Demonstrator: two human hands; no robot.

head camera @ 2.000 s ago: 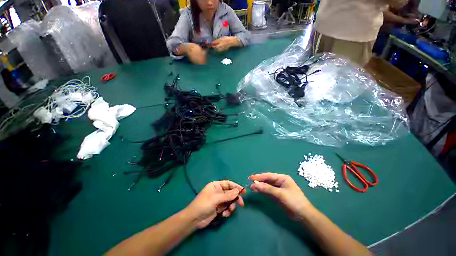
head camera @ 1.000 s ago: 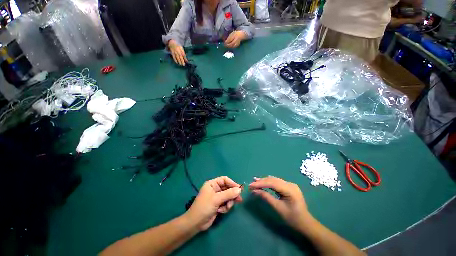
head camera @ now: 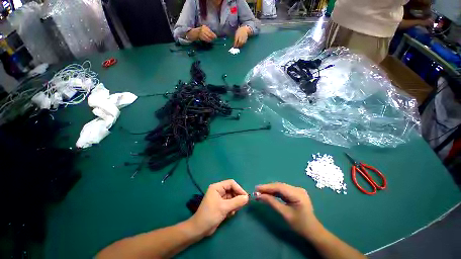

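My left hand [head camera: 220, 206] pinches the end of a black cable between thumb and fingertips. Part of the bundled black cable [head camera: 194, 203] shows behind that hand. My right hand [head camera: 287, 200] is close to its right, with thumb and forefinger closed on a tiny pale piece [head camera: 257, 195] at the cable end. The exact contact is too small to tell. A pile of small white caps [head camera: 325, 173] lies right of my right hand. A tangled heap of black cables [head camera: 184, 119] lies mid-table.
Red-handled scissors [head camera: 367, 175] lie right of the white pile. A clear plastic bag [head camera: 349, 119] with black cables spreads at the right. A white cloth [head camera: 103, 115], white cables [head camera: 68, 91] and a dark heap [head camera: 35, 177] are at left. A person [head camera: 217, 23] sits opposite; another stands behind the bag.
My right fingertips have closed in beside my left ones. The bundled cable shows more behind my left hand. The person opposite has drawn a hand back from the heap and holds something dark.
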